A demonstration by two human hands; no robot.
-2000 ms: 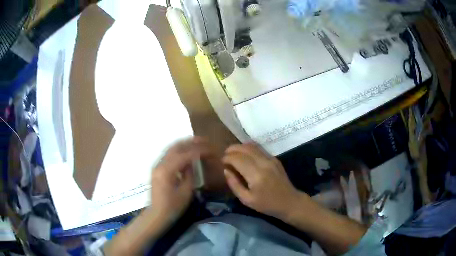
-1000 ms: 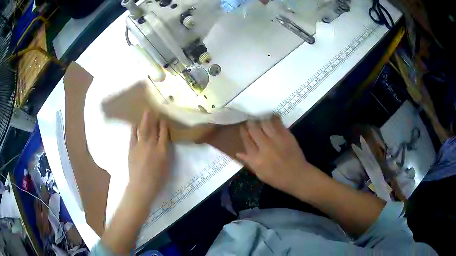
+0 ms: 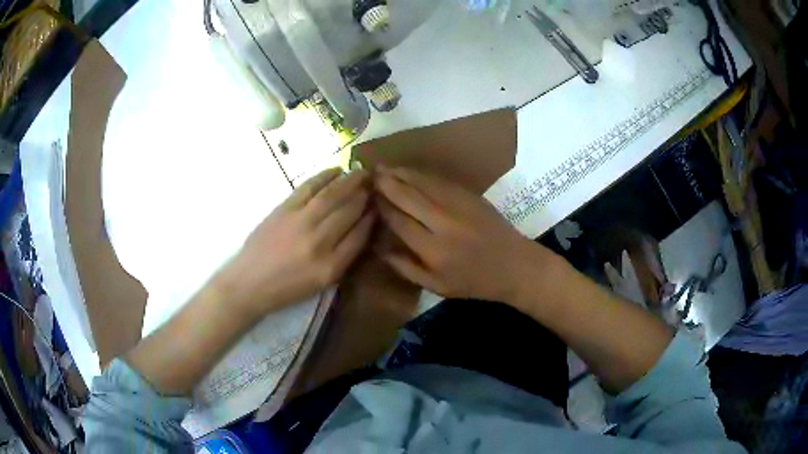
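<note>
A brown fabric panel lies across the machine bed, one end to the right of the needle area, the other hanging down over the table's front edge. A pale strip shows along its lower left edge. My left hand and my right hand meet at the fabric's edge just in front of the lit presser foot area. The fingertips of both hands pinch the fabric there. The needle itself cannot be made out. The sewing machine head stands just beyond the hands.
A second brown cut piece lies flat at the table's left. A metal bar fitting lies on the bed at right. Black-handled scissors lie at the far right edge. Metal scissors lie lower right, below the table.
The brown panel has been turned and brought to the presser foot, with one end now right of it and the other toward my body. Both hands have come together at the needle area.
</note>
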